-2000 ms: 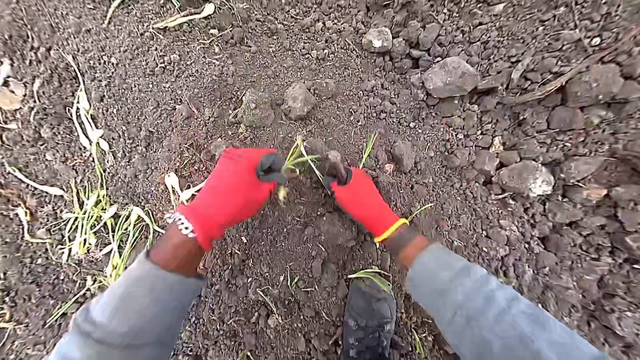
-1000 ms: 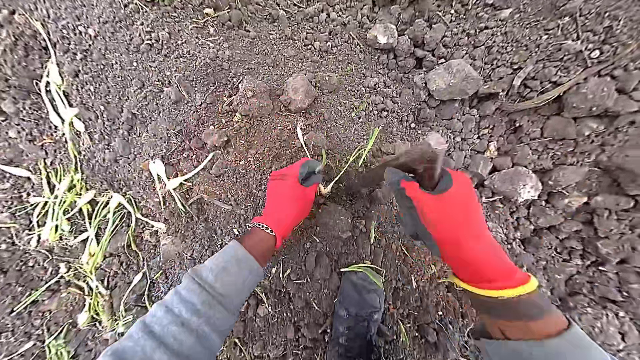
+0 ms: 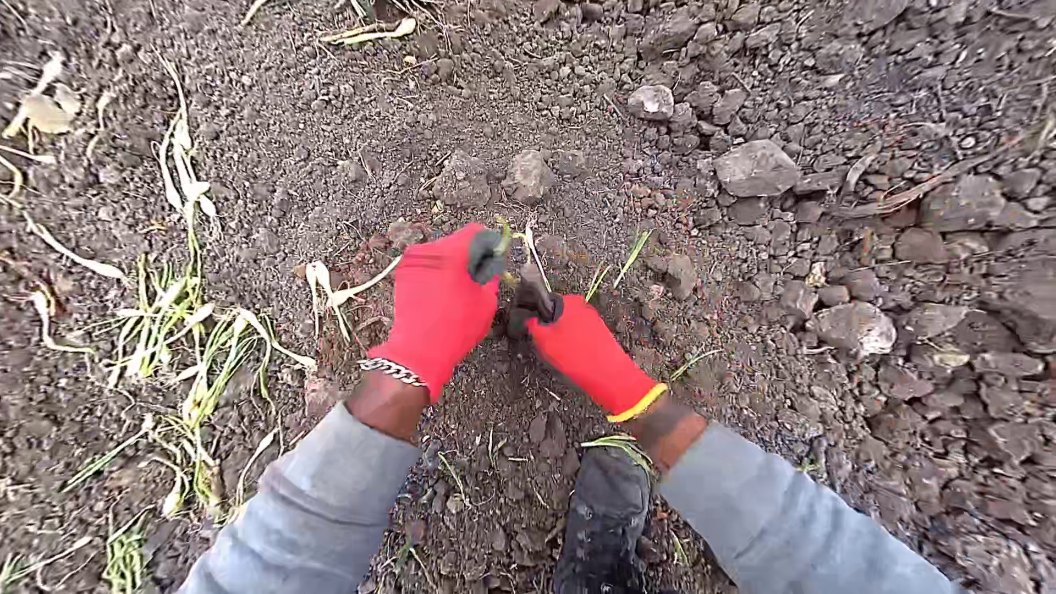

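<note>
My left hand (image 3: 450, 293), in a red glove with dark fingertips, is closed on a small green seedling (image 3: 504, 237) just above the soil. Close on its right, my right hand (image 3: 573, 338), in a matching glove with a yellow cuff, grips a dark, soil-covered hand tool (image 3: 535, 289); the tool's lower part is hidden or blurred. Thin green shoots (image 3: 631, 257) stand in the soil right of the hands. A pale uprooted seedling (image 3: 334, 297) lies left of my left hand.
A heap of uprooted seedlings (image 3: 194, 355) lies on the soil at the left. Stones (image 3: 756, 168) and clods (image 3: 855, 327) cover the right side, with a dry root (image 3: 932, 186) among them. A dark boot (image 3: 606, 520) stands below my hands with green leaves on it.
My right hand has moved left with the tool, close to my left hand. My left hand has lifted from the soil where it held a seedling a second ago.
</note>
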